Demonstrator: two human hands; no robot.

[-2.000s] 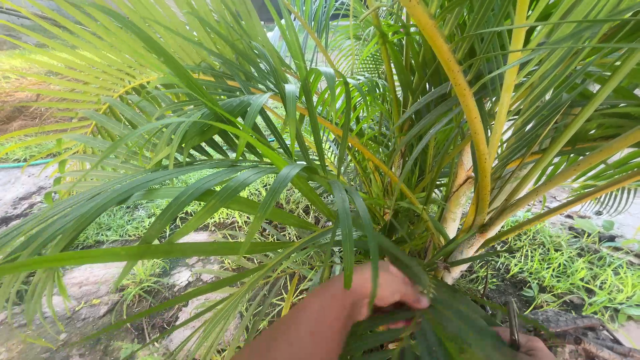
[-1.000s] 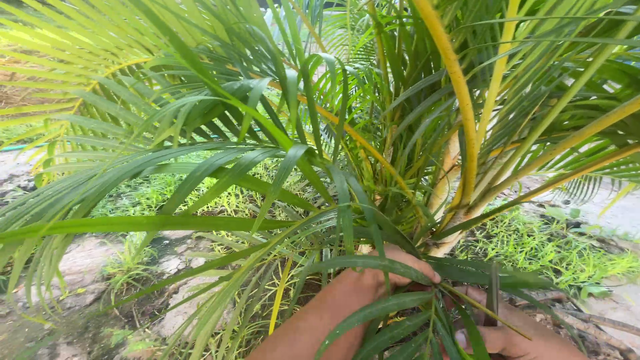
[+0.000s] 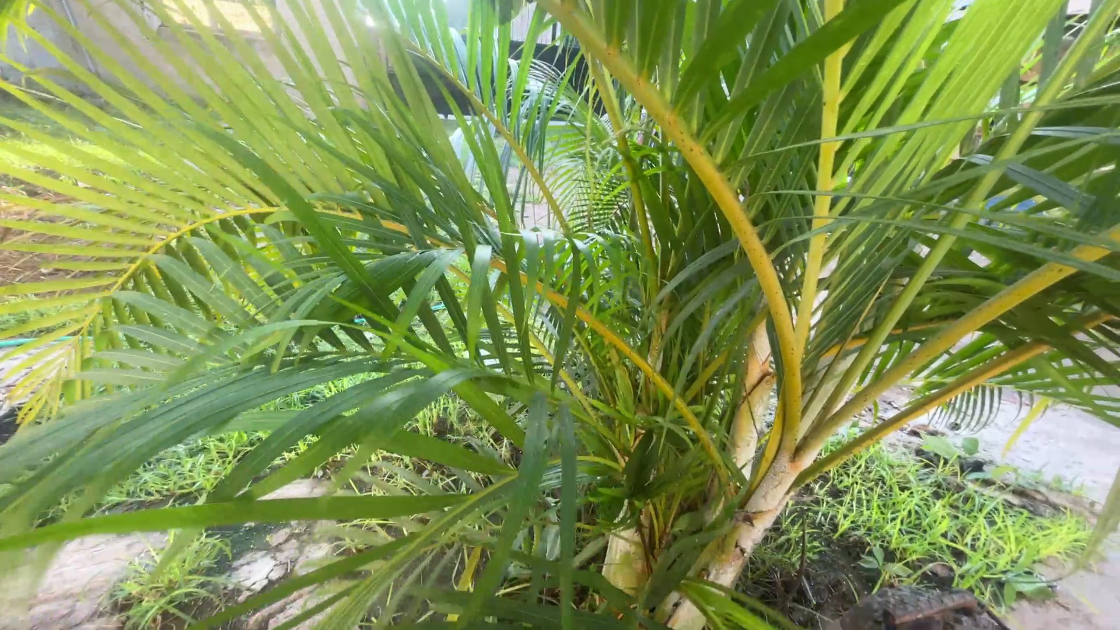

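Neither of my hands shows in the head view now. A clumping palm fills the picture, its pale trunk [image 3: 757, 525] rising at the lower right of centre. From it spread thick yellow leaf stalks [image 3: 757, 249], one arching up toward the top. Long green fronds [image 3: 227, 394] reach out to the left, and a yellowish frond [image 3: 149, 249] fans out behind them. Small shoots and narrow leaflets crowd around the palm's base. The lowest part of the clump is cut off by the bottom edge.
Grass [image 3: 945, 525] grows right of the trunk, with a dark rock-like lump [image 3: 919, 610] at the bottom edge. Cracked paving [image 3: 289, 560] lies at the lower left. A grey wall [image 3: 44, 52] stands at the far upper left.
Both hands, seen among low leaves at the bottom a second ago, have left the view. The cut-looking leaf piece and the dark metal tool beside them are also out of sight.
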